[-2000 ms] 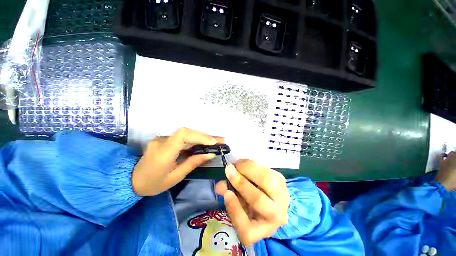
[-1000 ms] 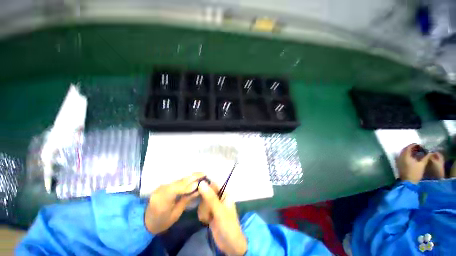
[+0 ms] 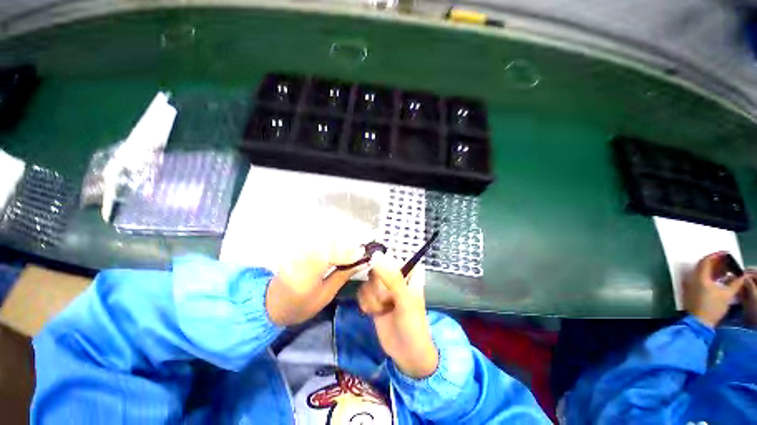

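Note:
My left hand [image 3: 305,285] holds a small black housing [image 3: 373,248] above the near edge of the white sheet [image 3: 274,205]. My right hand [image 3: 393,300] holds dark tweezers [image 3: 420,254], which point up and to the right, away from the housing. My right fingertips are at the housing's near end; whether they press on it I cannot tell. Tiny loose parts [image 3: 353,205] lie in a pile mid-sheet. A clear blister tray [image 3: 457,236] with rows of small black parts overlaps the sheet's right end.
A black foam tray [image 3: 369,167] with housings stands behind the sheet, one front compartment empty. Spare blister trays [image 3: 187,195] and crumpled plastic wrap [image 3: 130,166] lie left. At the right, another person's hands [image 3: 712,288] hold a dark piece near a second foam tray [image 3: 682,181].
The view has tilted up and now takes in the whole foam tray. The tweezers, with their tip at the housing two seconds ago, now point away from it. My right fingers have moved up to the housing.

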